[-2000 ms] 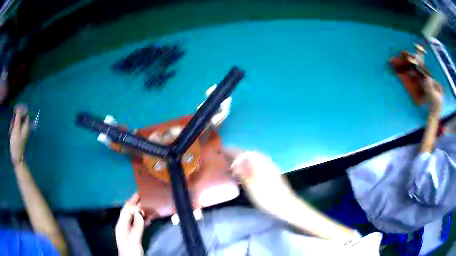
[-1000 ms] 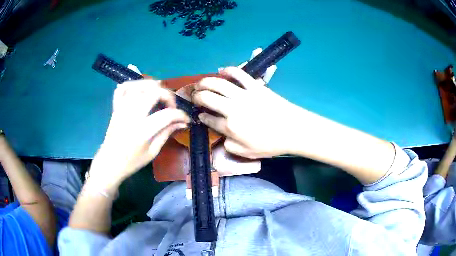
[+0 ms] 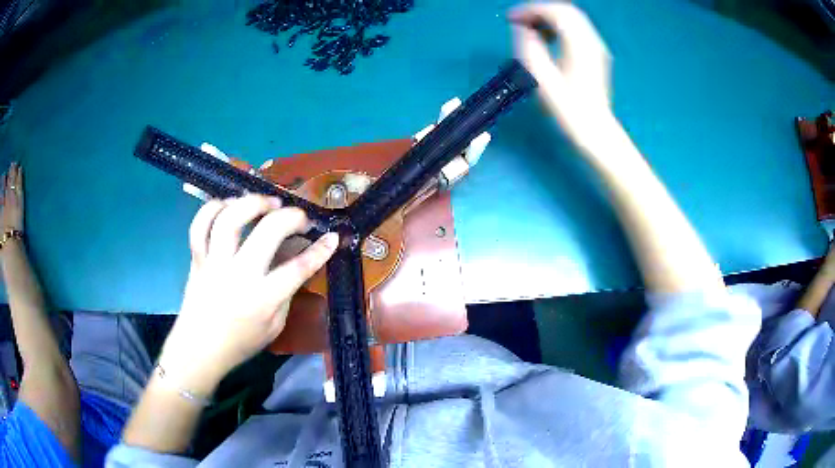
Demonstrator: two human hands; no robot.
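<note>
The three-armed black assembly (image 3: pixel 352 320) lies as a Y over a reddish-brown base plate (image 3: pixel 426 292) with an orange-tan disc (image 3: pixel 392 260). White blocks sit beside its arms. My left hand (image 3: pixel 240 274) holds the assembly at the hub, thumb tip on the hub (image 3: pixel 346 233) and fingers over the left arm. Any small part under its fingertips is hidden. My right hand (image 3: pixel 568 59) is raised near the tip of the right arm, fingers curled and blurred. A dark spot shows between its fingers; I cannot tell if it is a part.
A pile of small black parts (image 3: pixel 334 27) lies at the far side of the blue-green table (image 3: pixel 641 91). Another person's hand (image 3: pixel 13 206) rests at the left edge. A reddish-brown fixture (image 3: pixel 818 169) and part of another person's arm (image 3: pixel 818 285) show at the right edge.
Both my hands first held the plate's sides, then worked at the hub. Now my right hand has moved away, up and right, while my left stays at the hub. The view has shifted too.
</note>
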